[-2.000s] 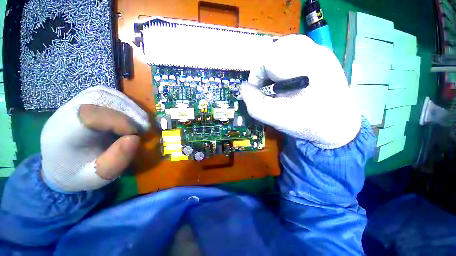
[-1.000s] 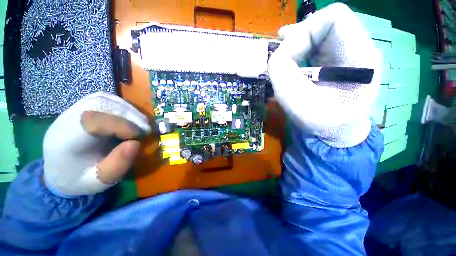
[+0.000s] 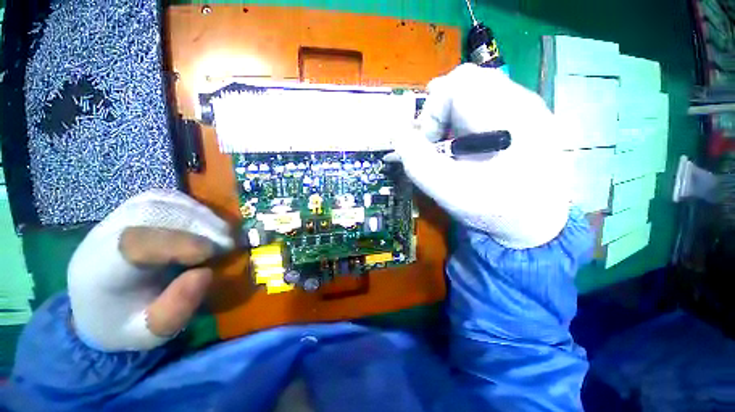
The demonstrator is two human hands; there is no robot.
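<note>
The green circuit board (image 3: 326,217) lies on the orange fixture (image 3: 266,48), with yellow blocks on its near edge. The white finned heatsink (image 3: 310,121) runs along its far edge. My right hand (image 3: 492,157), in a white glove, holds the marker pen (image 3: 482,143) over the board's upper right, beside the heatsink; the pen's tip is hidden or too blurred to tell. My left hand (image 3: 149,269), gloved with bare thumb and finger, rests at the board's left side, fingertips apart; nothing is seen in it.
A black tray of screws (image 3: 105,121) is at the left. The electric screwdriver (image 3: 483,47) lies beyond my right hand, partly hidden. Pale green sheets (image 3: 616,137) overlap at the right on a green mat (image 3: 528,20). More sheets (image 3: 12,265) show at the far left edge.
My right hand with the pen has moved left, back over the board's upper right. The board, fixture and tray sit lower in the picture, as the view has shifted. My left hand keeps its pose.
</note>
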